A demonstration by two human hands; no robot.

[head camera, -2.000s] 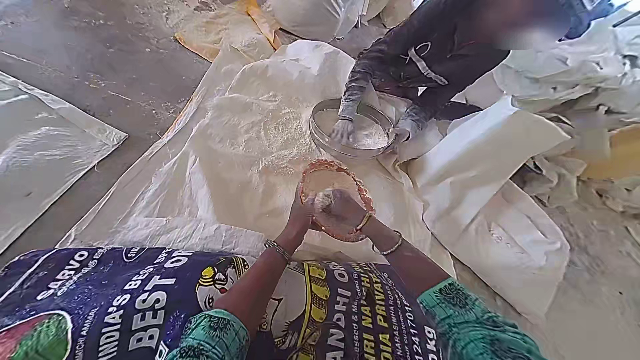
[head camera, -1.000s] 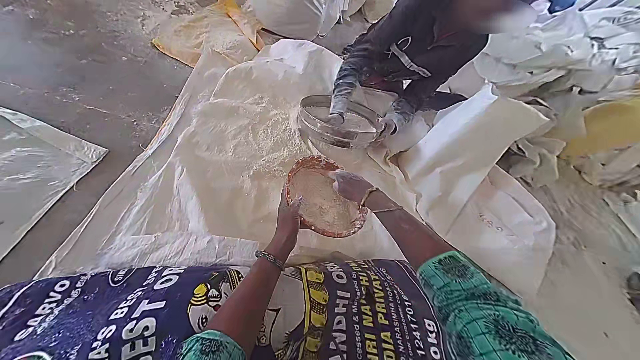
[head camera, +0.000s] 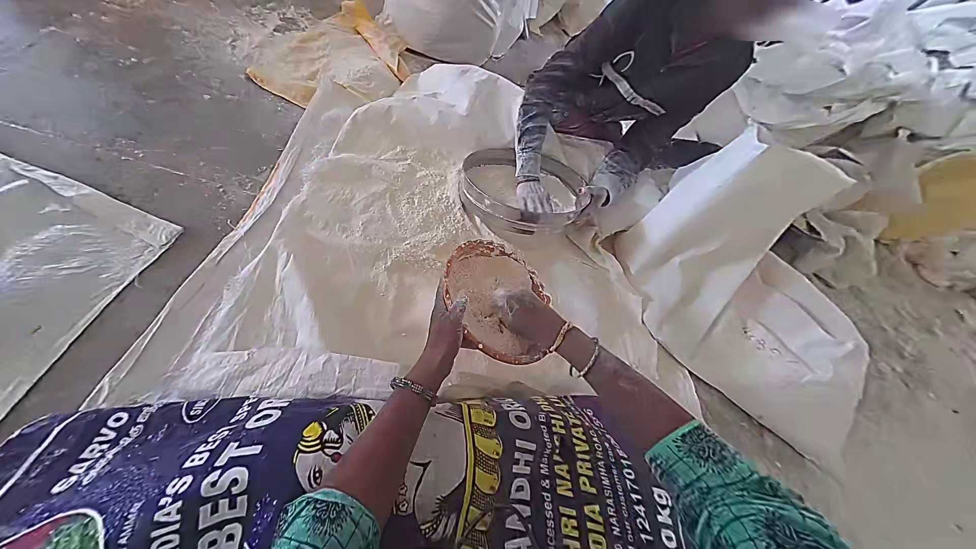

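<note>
An orange-rimmed shallow bowl or basket (head camera: 488,278) of pale powder is tilted above a white sheet (head camera: 343,305). My left hand (head camera: 444,324) grips its left edge, the thumb over the rim. Inside the bowl, the fingers of my right hand (head camera: 526,316) are in the powder, bent and partly hidden; whether they close on any of it I cannot tell. Beyond the bowl, a round metal sieve or pan (head camera: 488,204) holds more pale powder. A co-worker's powdered hand (head camera: 535,200) reaches into it, and the other hand (head camera: 598,200) is at its right edge.
A dark blue printed sack (head camera: 252,450) lies under my forearms. Loose powder (head camera: 419,206) is spread on the sheet. The co-worker (head camera: 648,84) crouches at the upper right, near heaped white sacks (head camera: 823,84). Another sheet (head camera: 69,259) lies on the floor at left.
My right hand has moved from the bowl's upper right part, one second ago, down toward its middle right. My left hand stays on the bowl's left edge.
</note>
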